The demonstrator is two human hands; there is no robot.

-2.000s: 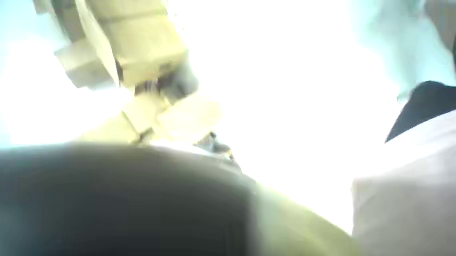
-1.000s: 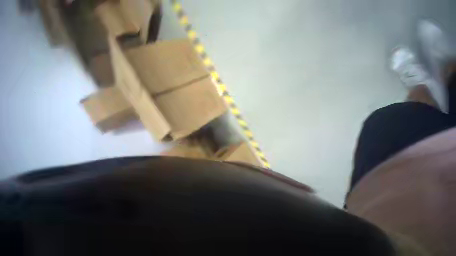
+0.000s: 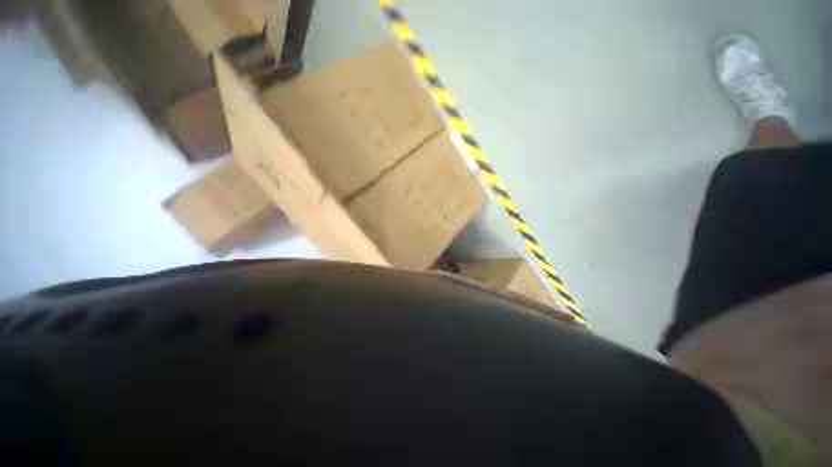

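Observation:
A large dark, blurred block fills the lower part of the head view, very near the camera. A row of small dark marks runs along its upper left; it may be the grey bundle, but I cannot tell for sure. Neither my left hand nor my right hand is in view. What holds or bears the block is hidden.
Brown cardboard cartons, one with raised flaps, lie beyond the block. Yellow-black marking tape runs beside them along the grey floor. At the right are pale cloth, black shorts, part of a leg and a white shoe.
The overbright picture has darkened and sharpened. Since one second ago, the cartons and marking tape have shifted right in view. Two shoes showed then; one shows now. The dark marks now show on the block.

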